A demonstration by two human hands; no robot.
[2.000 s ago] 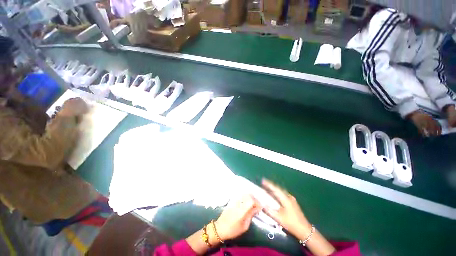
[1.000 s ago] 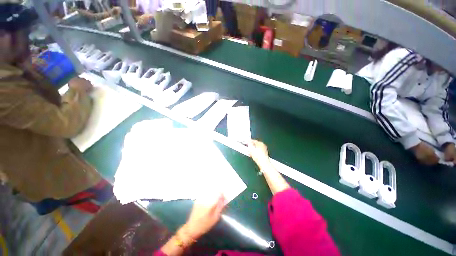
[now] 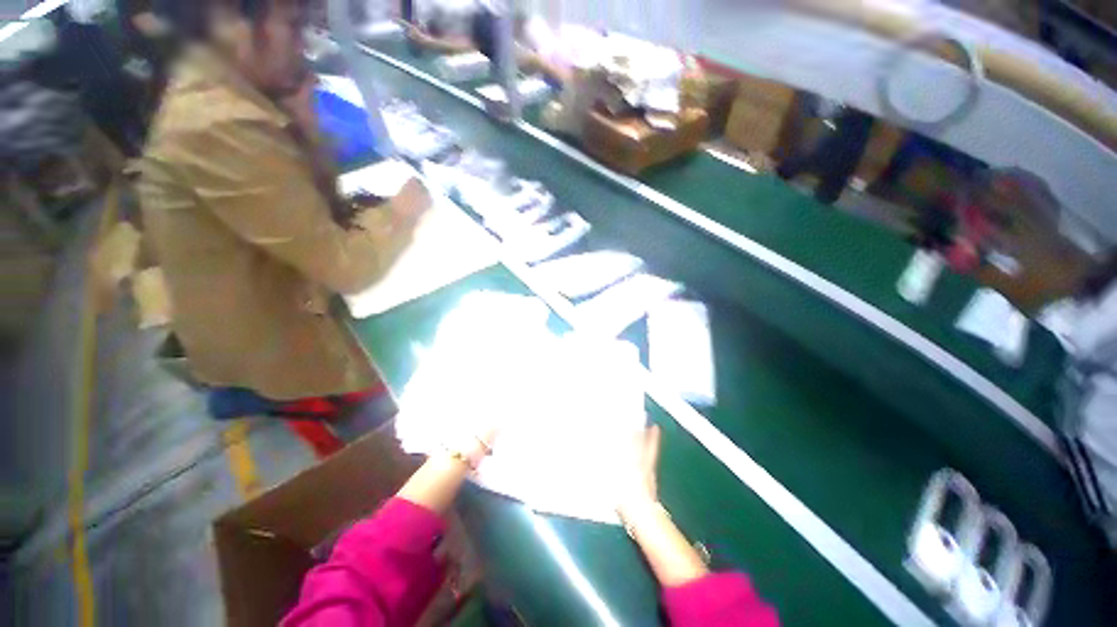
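Note:
The stack of white bags [image 3: 539, 392] lies on the green bench in front of me, glaring bright with an uneven left edge. My left hand [image 3: 473, 451] holds its front left edge; the fingertips are lost in glare. My right hand [image 3: 642, 475] is against its right edge, fingers pointing away from me. The stack is held between both hands. Just beyond the rail, a flat white bagged housing [image 3: 681, 352] lies on the belt, with more white bagged pieces to its left.
Several unbagged white housings [image 3: 941, 554] stand on the belt at right, blurred. The pale side rail [image 3: 784, 512] runs diagonally. A person in a tan jacket is at left by a cream mat [image 3: 423, 260]. A brown open carton [image 3: 272, 529] is below the bench. Another person is cut off at right.
The view has swung left. My right hand has left the bagged piece on the belt and come back to the stack's right edge. The stack looks narrower between my hands.

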